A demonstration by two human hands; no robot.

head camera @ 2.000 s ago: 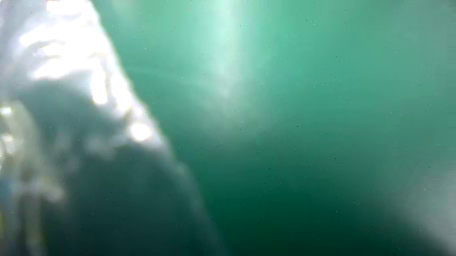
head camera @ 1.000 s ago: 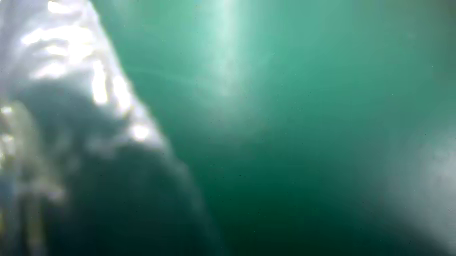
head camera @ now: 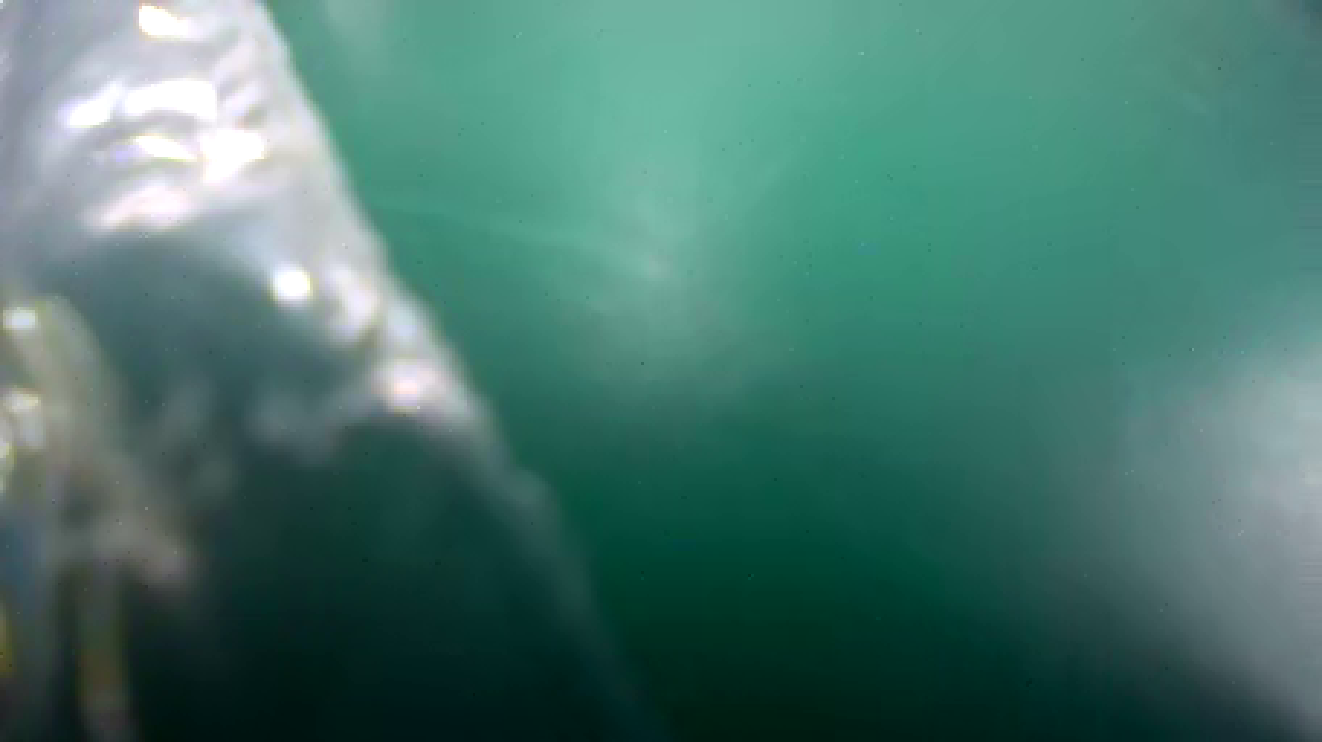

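The view is very close and blurred. A shiny, crinkled clear plastic sheet or bag (head camera: 218, 218) fills the left side, its edge slanting down from the top left to the bottom middle. It lies against a green surface (head camera: 870, 261), which looks like the bench mat. Neither my left hand nor my right hand can be made out.
A blurred pale grey shape (head camera: 1261, 536) is at the lower right; I cannot tell what it is. Pale and yellowish streaks (head camera: 94, 580) show at the lower left. The lower part of the view is dark.
The pale shape at the lower right reaches further in and up. The bright streak at the top middle has faded, and the glints on the plastic are weaker. The plastic has not moved.
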